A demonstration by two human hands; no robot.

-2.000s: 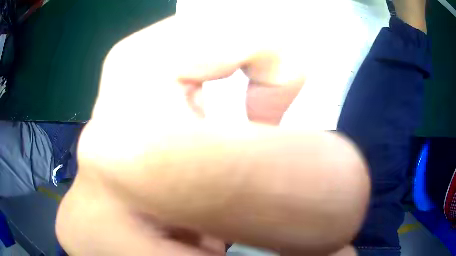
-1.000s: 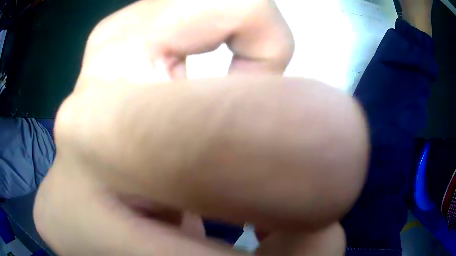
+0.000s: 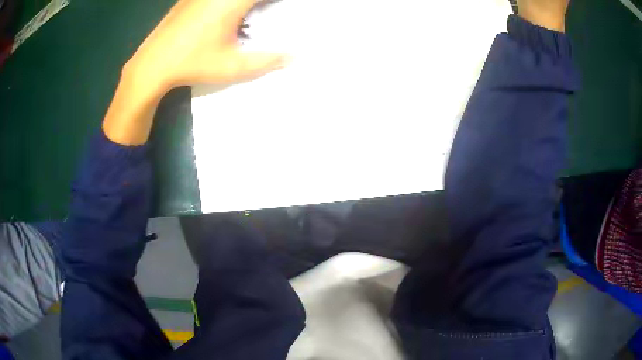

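Note:
A large overexposed white work sheet (image 3: 317, 140) lies on the dark green bench top (image 3: 42, 140). My left hand (image 3: 211, 42) reaches over the sheet's upper left part, with thumb and fingers spread around a white glare area; dark marks show between thumb and fingers. Whether it holds something cannot be told. My right arm runs up the sheet's right side; only the wrist (image 3: 542, 10) shows at the top edge, and the right hand itself is cut off.
Grey clothing of a person (image 3: 28, 274) shows at the lower left. A red patterned thing (image 3: 623, 239) and a blue curved edge (image 3: 574, 246) are at the right. My legs and a whitish cloth-like shape (image 3: 345, 302) are below the bench edge.
My left hand has moved from close before the camera, where it filled the view, up and away onto the sheet. The sheet's near edge and my lap now show.

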